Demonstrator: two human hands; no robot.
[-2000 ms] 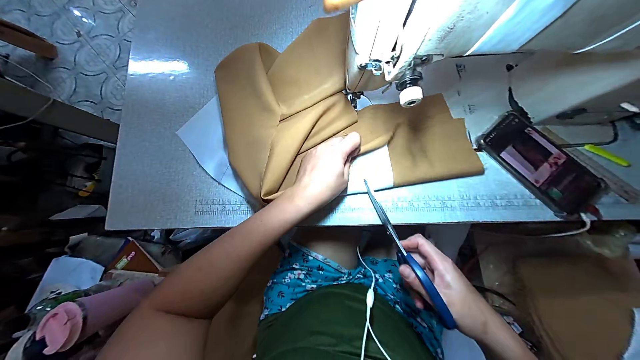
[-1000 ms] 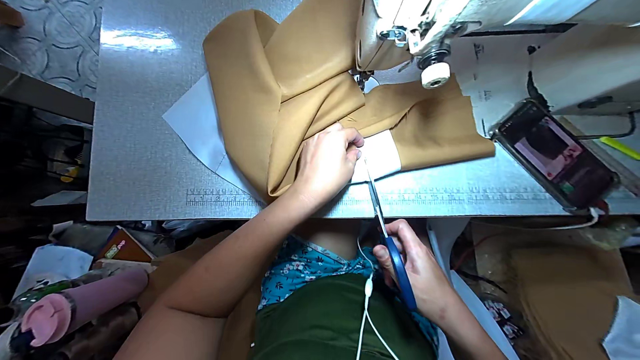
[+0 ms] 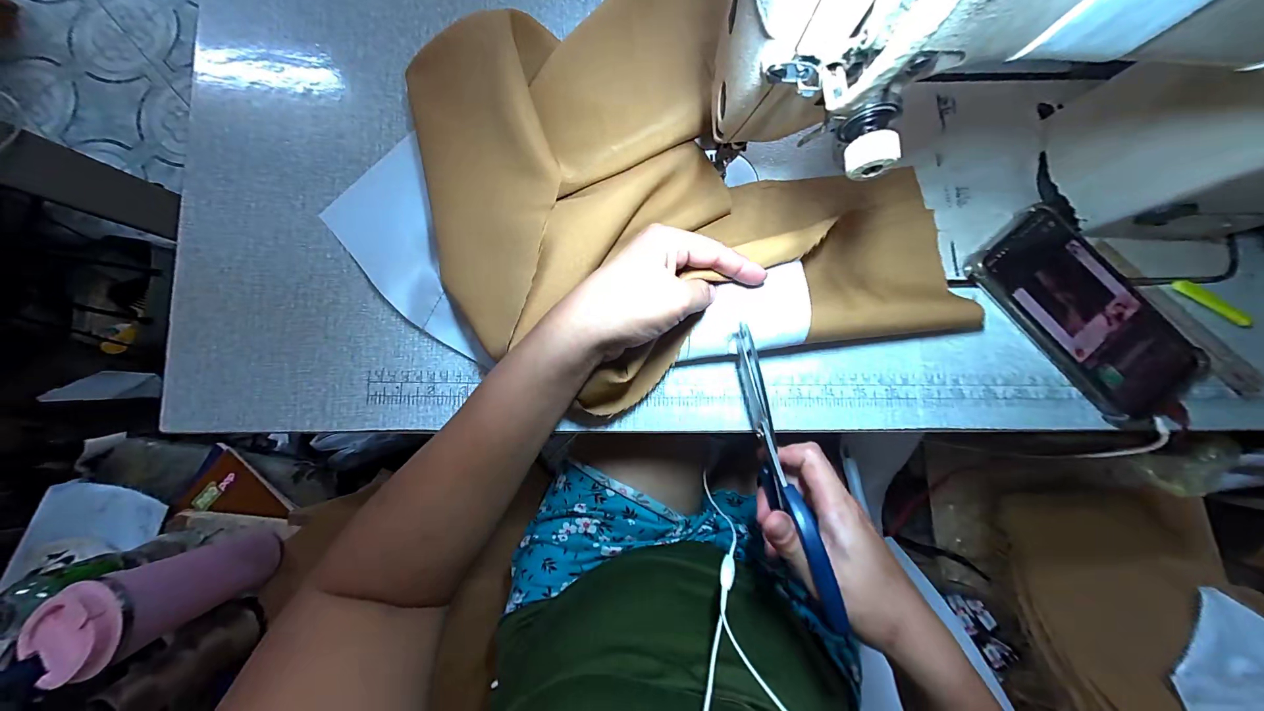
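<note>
Tan fabric (image 3: 612, 128) lies in folds on the sewing table, part of it under the head of a sewing machine (image 3: 780, 89). My left hand (image 3: 652, 286) pinches the fabric's folded edge between thumb and fingers, beside a white piece (image 3: 780, 311) that lies against the tan cloth. In my right hand (image 3: 829, 523) are scissors with blue handles (image 3: 812, 553), their blades pointing up over the table edge, tips at the white piece. The blades look nearly closed. A pale, pointed piece (image 3: 390, 232) shows from beneath the fabric on the left.
A phone (image 3: 1091, 311) with a lit screen and a cable lies at the table's right, near a yellow-green stick (image 3: 1213, 302). A ruler scale (image 3: 425, 387) runs along the front edge. A pink bottle (image 3: 148, 602) is at lower left; stacked tan fabric (image 3: 1106, 592) sits at lower right.
The scissors in my right hand have swung more upright, and their blades have come closer together. My left hand stays on the fabric. The view has shifted somewhat.
</note>
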